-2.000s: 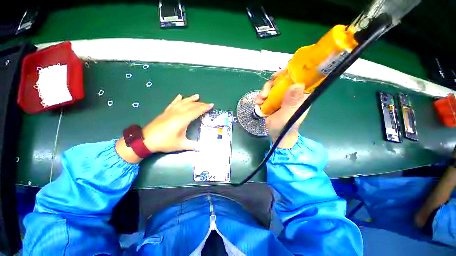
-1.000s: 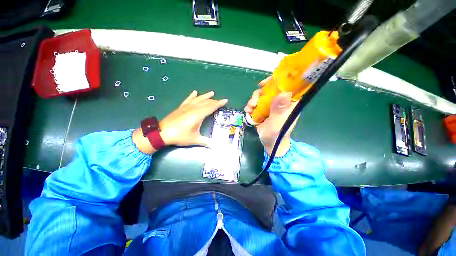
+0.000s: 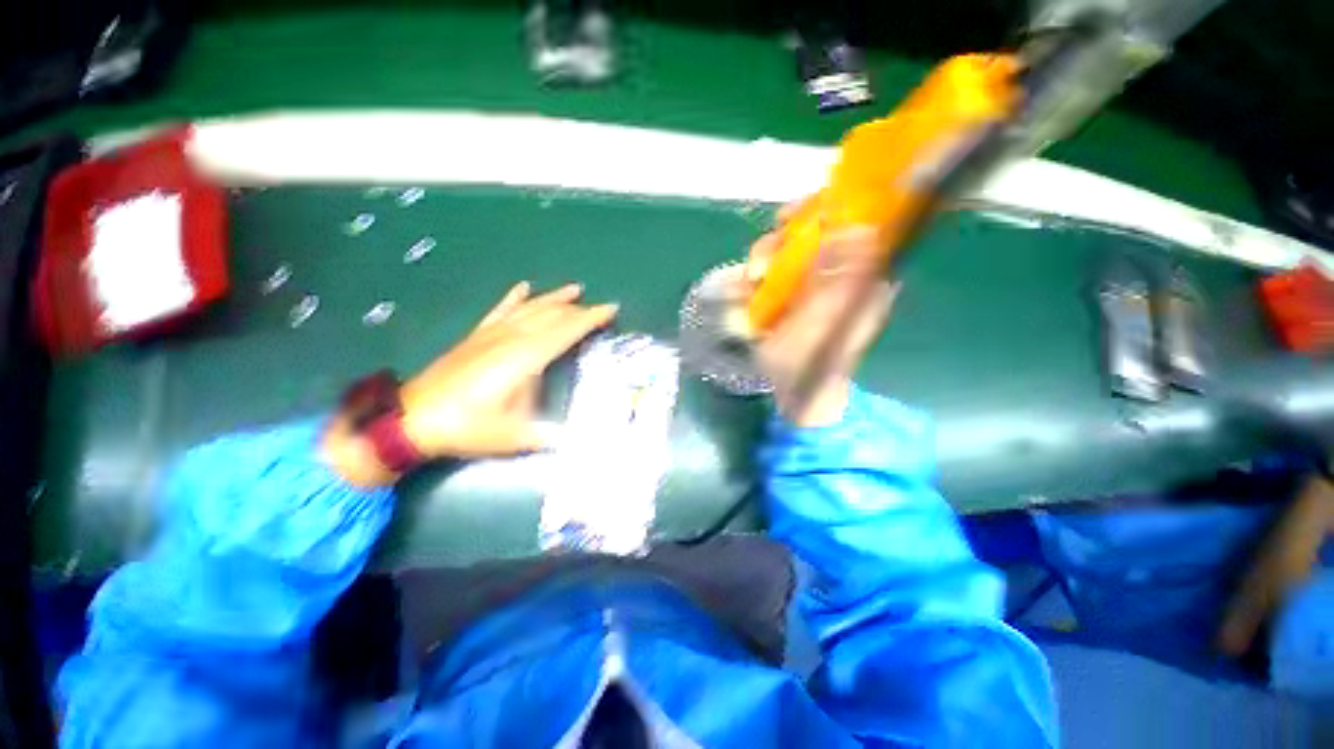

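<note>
The view is blurred. The phone assembly, silver-white, lies flat on the green bench in front of me. My left hand is spread at its left side, thumb at the phone's left edge, fingers beyond its upper left corner. My right hand is closed around the yellow-orange electric screwdriver, which is tilted with its nose down over the round grey screw dish, right of the phone. The fingers partly cover the nose and the dish.
A red bin with white contents stands at left. Small pale parts lie between it and the white rail. Two waiting phones lie at right near another red bin. A person's forearm shows at lower right.
Since one second ago, the screwdriver nose has moved from the phone's upper right corner to over the screw dish. My left hand stays beside the phone. The whole view has shifted.
</note>
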